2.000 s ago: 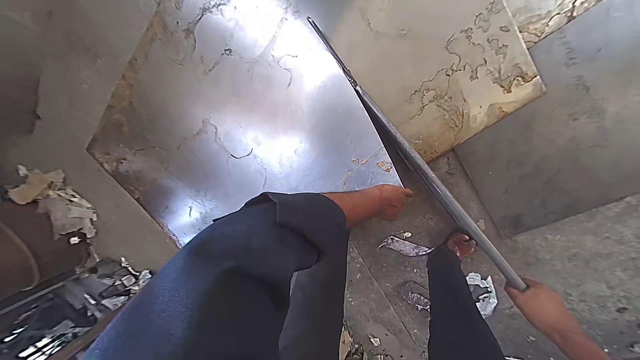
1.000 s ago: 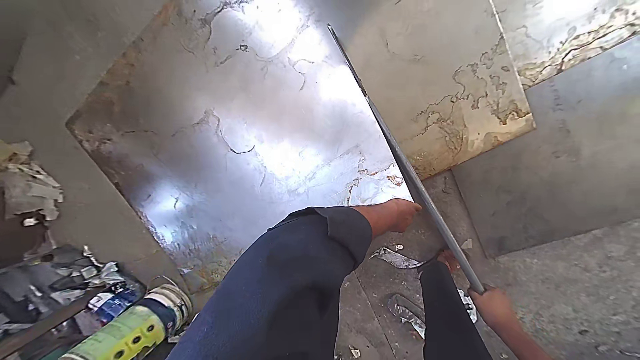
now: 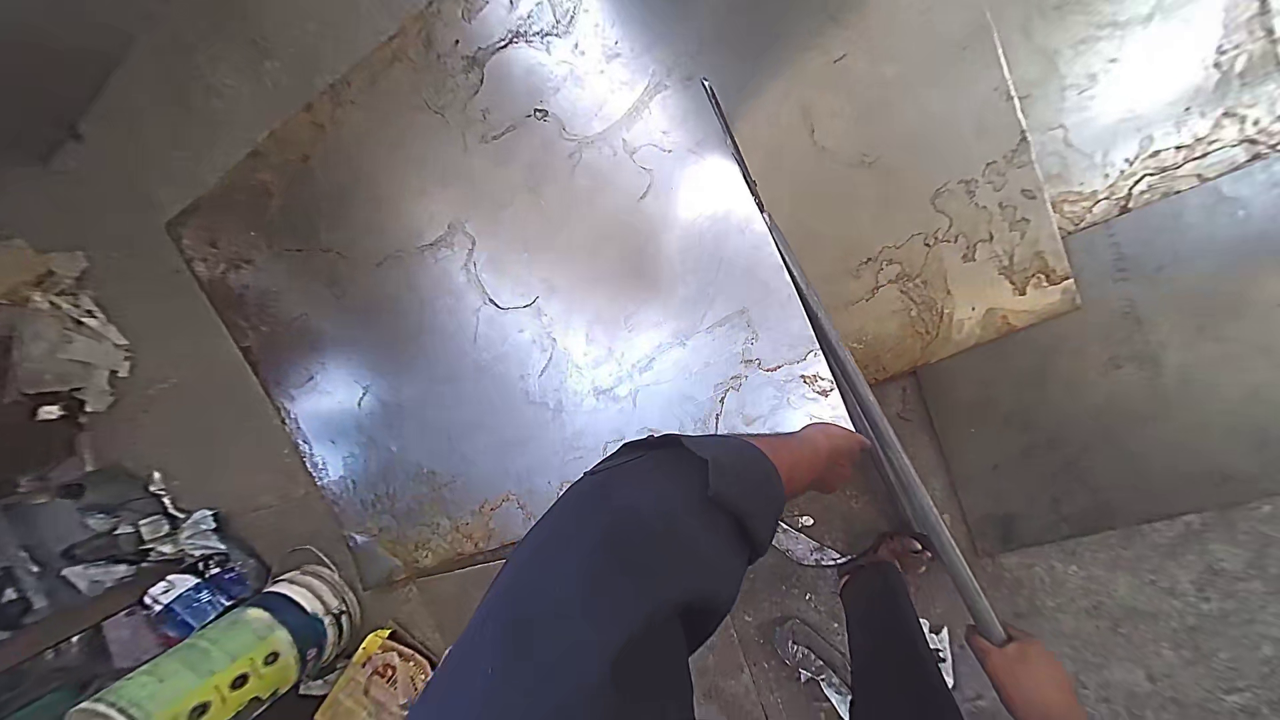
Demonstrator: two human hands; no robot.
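Note:
A long grey metal bar (image 3: 900, 480) slants from the upper middle to the lower right, along the right edge of a large shiny, stained metal sheet (image 3: 600, 260). My right hand (image 3: 1025, 672) is closed around the bar's near end. My left hand (image 3: 832, 457) is at the sheet's lower right corner, against the left side of the bar. Its fingers are curled and partly hidden, so whether it grips the sheet, the bar or neither cannot be told. My dark-trousered knee (image 3: 620, 560) covers part of the sheet's lower edge.
More metal sheets (image 3: 1100, 400) lie at the right, one stained brown. My foot (image 3: 900, 552) is beside the bar, near a curved metal scrap (image 3: 808, 548). At lower left are a yellow-green cylindrical container (image 3: 215, 655), a yellow packet (image 3: 380, 680) and a pile of scraps (image 3: 150, 535).
The view has shifted, bringing the container and then the yellow packet into sight at lower left. Both hands remain by the bar, the right one still at its near end.

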